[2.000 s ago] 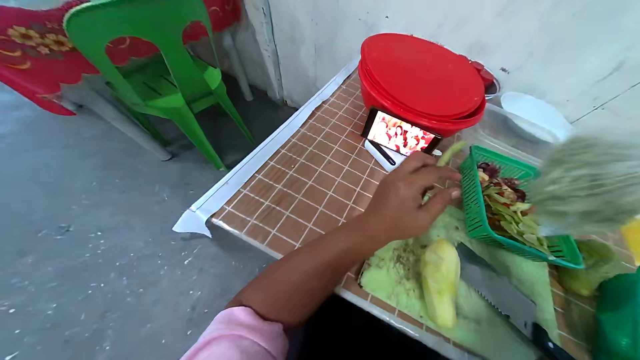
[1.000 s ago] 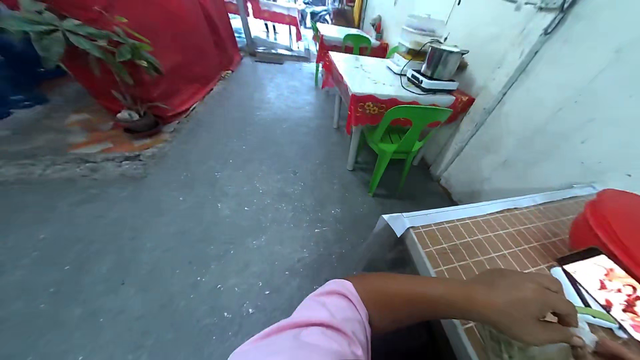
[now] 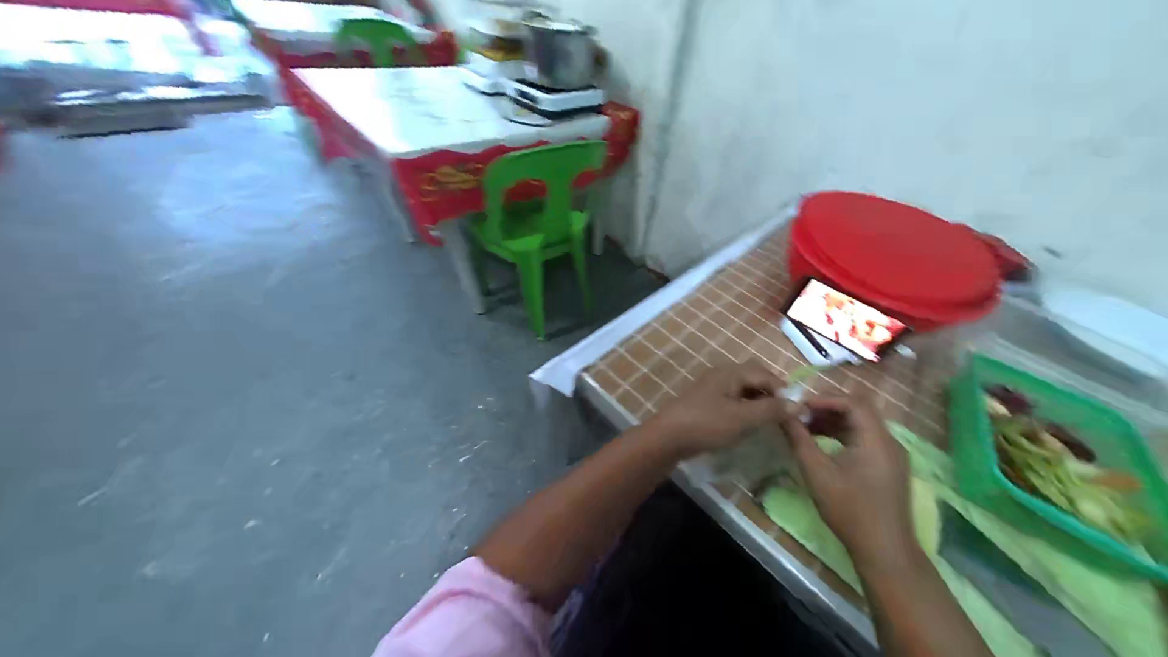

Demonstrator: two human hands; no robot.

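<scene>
Near the counter's front edge, my left hand (image 3: 730, 406) and my right hand (image 3: 849, 456) meet at the fingertips. Both pinch a small white thing (image 3: 792, 394), blurred, perhaps the top of a thin plastic bag. Just behind it shows a thin green piece. A light green sheet (image 3: 812, 525) lies under my right hand, which partly hides a pale yellow-green vegetable (image 3: 924, 516). The knife blade (image 3: 981, 557) beside it is blurred. To the right stands a green plastic basket (image 3: 967, 438) with cut vegetables (image 3: 1049, 465).
A phone (image 3: 844, 319) with a lit screen leans on a red lidded tub (image 3: 899, 251). The tiled counter (image 3: 675, 342) has a metal front edge. Beyond are a green plastic chair (image 3: 543, 205), a table (image 3: 401, 109) and a steel pot (image 3: 558, 55) on a cooker.
Two seconds ago my left hand was by the basket and a blurred bag hung at the right; now both hands meet over the counter's front edge. The view has swung left and partly back.
</scene>
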